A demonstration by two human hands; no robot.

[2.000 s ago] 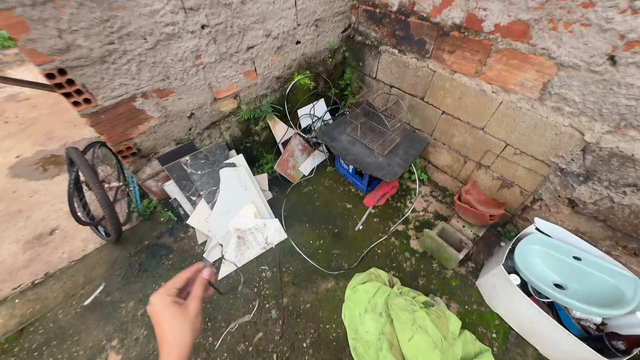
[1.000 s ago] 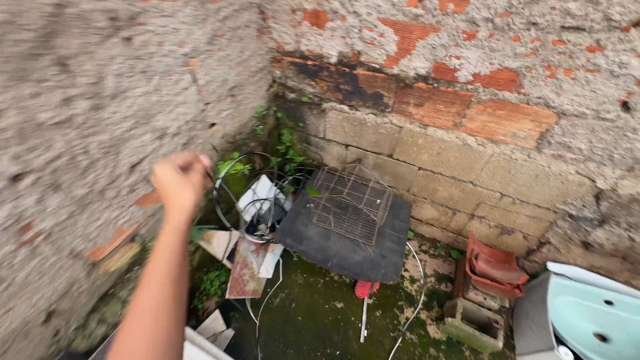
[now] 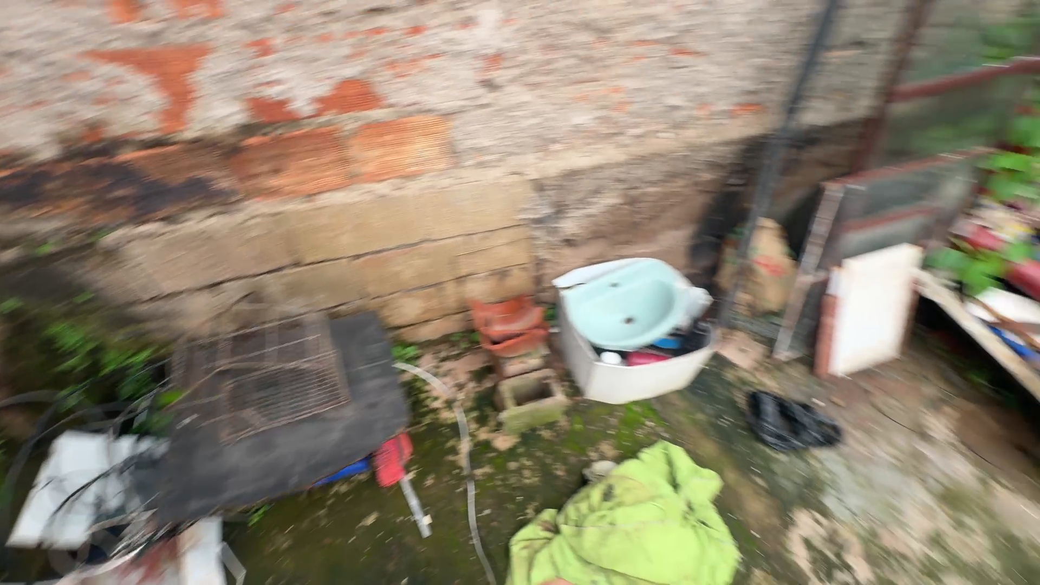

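Neither of my hands can be made out. A tiny skin-toned patch shows at the bottom edge, against a crumpled lime-green cloth (image 3: 630, 520); whether it is part of a hand, I cannot tell. Behind the cloth, a pale blue washbasin (image 3: 626, 305) rests on a white container (image 3: 642, 382) with mixed items inside. Left of it, curved red clay pieces (image 3: 509, 325) sit behind a hollow concrete block (image 3: 532, 402). A rusty wire rack (image 3: 284, 390) lies on a dark flat board (image 3: 366, 406), with a red-and-white object (image 3: 392, 459) by its edge. The picture is blurred.
A worn brick and block wall (image 3: 325, 236) runs behind. A pale cable (image 3: 465, 455) curves over the mossy floor. White panel pieces (image 3: 69, 487) and wires lie at lower left. At right are a black plastic bag (image 3: 792, 421), a white board (image 3: 873, 309) and leaning metal frames (image 3: 812, 268).
The view has swung far to the right. The raised hand and forearm seen at the left in the earlier frames are out of sight. Leaning frames and a black bag have come into view.
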